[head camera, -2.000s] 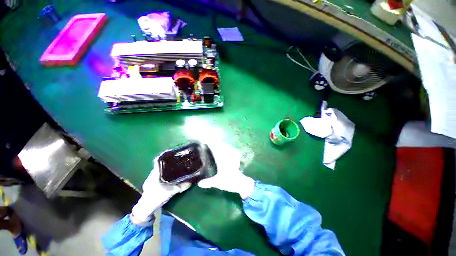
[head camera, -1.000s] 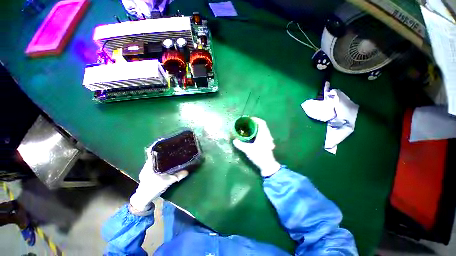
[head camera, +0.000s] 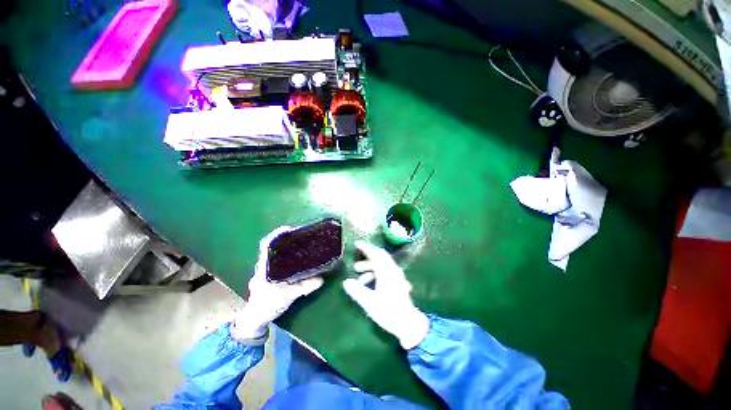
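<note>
My left hand (head camera: 276, 295), in a white glove, holds the clear plastic tub of coating (head camera: 306, 251) from its left and underside. The liquid in it looks very dark. My right hand (head camera: 385, 292), also gloved, is empty with fingers apart, right of the tub and just below the small coating cup (head camera: 403, 224). The green-rimmed cup stands on the mat, with two thin sticks leaning out of it. The power supply board (head camera: 272, 104), with white heatsinks and orange toroidal inductors, lies behind the tub.
A pink-red tray (head camera: 124, 44) lies at the back left, with crumpled cloth (head camera: 264, 16) behind the board. A desk fan (head camera: 617, 92) and crumpled white paper (head camera: 567, 208) are at right. A red tote (head camera: 693, 308) is beyond the right edge. A person's foot (head camera: 56, 352) shows at lower left.
My right hand has let go of the cup and drawn back toward the tub. The cup stands slightly lower in the view. My left hand still holds the tub. The camera view has shifted.
</note>
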